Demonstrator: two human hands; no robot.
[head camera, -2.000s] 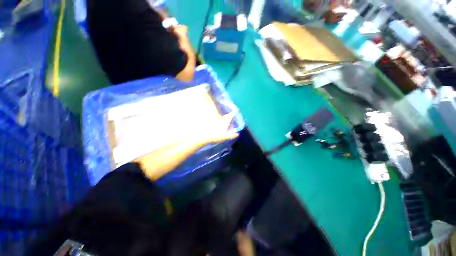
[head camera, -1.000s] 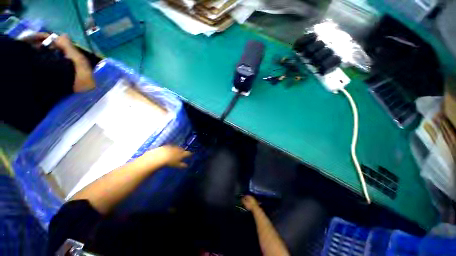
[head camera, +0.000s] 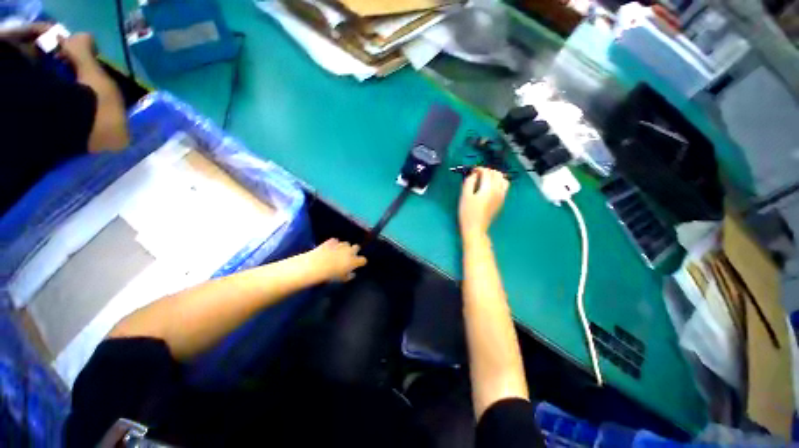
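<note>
The black corded unit (head camera: 438, 136) lies on the green bench, its cord end towards me. Its power cord (head camera: 385, 215) runs over the bench's front edge. My left hand (head camera: 338, 261) is beside the cord at that edge, fingers partly curled; whether it grips the cord cannot be told. My right hand (head camera: 484, 194) is over the bench, right of the unit, with its fingertips closed on a dark piece of the thin black test leads (head camera: 491, 154). The fingers hide part of the leads.
A blue film-lined crate (head camera: 293, 210) with cardboard sheets stands at left, by another worker's arm (head camera: 107, 109). A power strip (head camera: 559, 185) with black plugs and white cable is right of the leads. Black pads (head camera: 617, 348) and a parts tray (head camera: 644, 226) lie further right.
My right hand has risen from my lap to the test leads on the bench. My left hand has moved slightly towards the cord, away from the crate. The view has shifted slightly.
</note>
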